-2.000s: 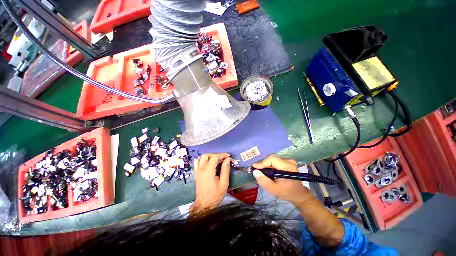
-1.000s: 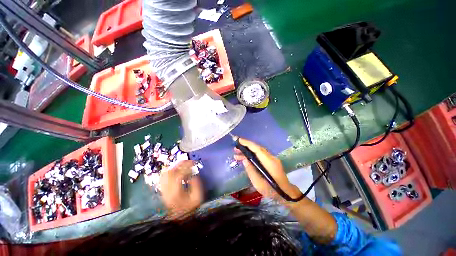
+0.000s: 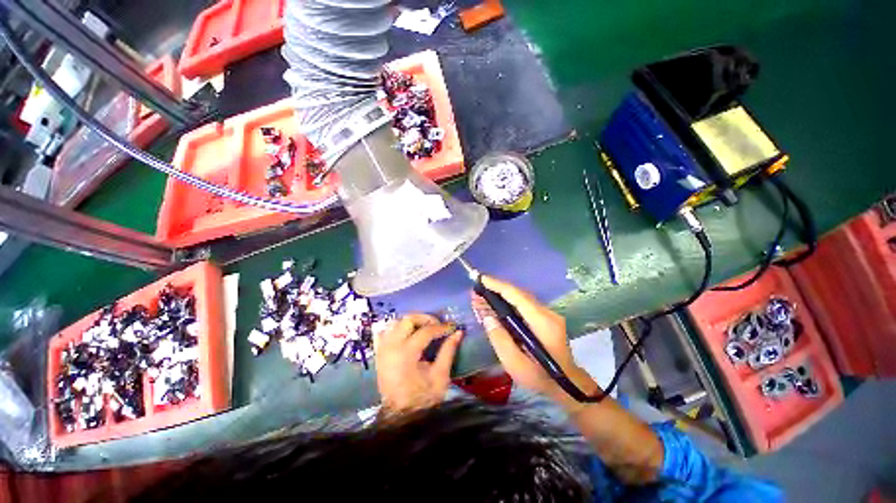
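Note:
My right hand (image 3: pixel 526 334) holds the black soldering iron (image 3: pixel 526 339) like a pen, its metal tip pointing up and left near the rim of the fume hood (image 3: pixel 408 231). My left hand (image 3: pixel 413 363) is at the front edge of the blue-purple mat (image 3: pixel 540 260), holding a small dark part (image 3: pixel 437 346) between thumb and fingers. The part's details are too small to tell. A loose pile of small black and white modules (image 3: pixel 312 319) lies left of my left hand.
A full salmon-red tray (image 3: pixel 212 339) stands at the left, another tray (image 3: pixel 187 187) behind the hood. A round pot (image 3: pixel 502 184), tweezers (image 3: pixel 600 228) and the blue soldering station (image 3: pixel 644 157) are at the right. A tray of metal rings (image 3: pixel 776 413) sits at the lower right.
My left hand moved left to the module pile, then back right to the mat edge with a dark part. The iron's tip moved away from my left hand, up toward the hood.

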